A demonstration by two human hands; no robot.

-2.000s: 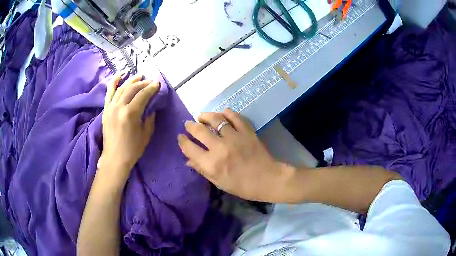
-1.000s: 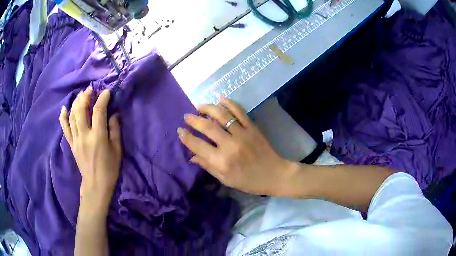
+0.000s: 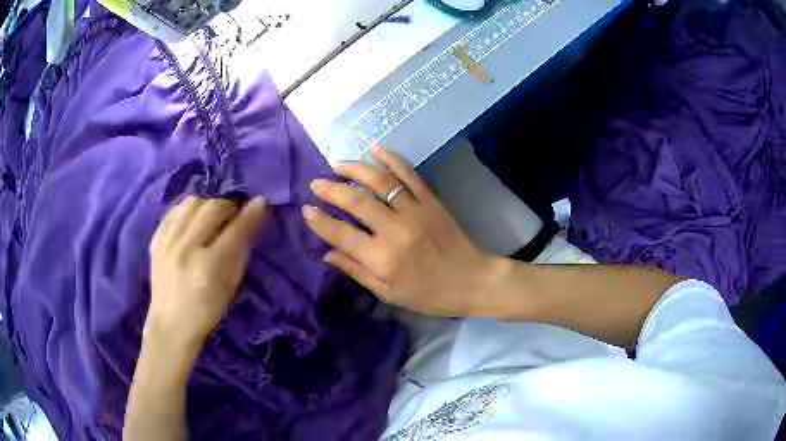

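Observation:
The purple garment piece [image 3: 103, 224] drapes from the machine table over the lap on the left. Its gathered seam [image 3: 211, 129] runs from the sewing machine head [image 3: 177, 13], cut off at the top edge, down to my left hand. My left hand [image 3: 202, 258] pinches the cloth at the lower end of this seam, fingers bent, fingertips partly blurred. My right hand [image 3: 405, 237], with a ring, lies palm down with fingers spread at the cloth's right edge by the table corner; whether it presses the cloth is hard to tell.
The white table has a measuring scale [image 3: 431, 86] along its front edge, with a tan strip [image 3: 473, 65] on it. Dark thread scraps lie near the machine. Green scissors [image 3: 457, 7] are cut off at the top. A purple garment bundle [image 3: 681, 172] lies at the right.
My left hand has moved from beside the needle area down toward the lap, now gripping the cloth. More gathered seam shows below the machine. The view has shifted, and the orange snips are out of frame.

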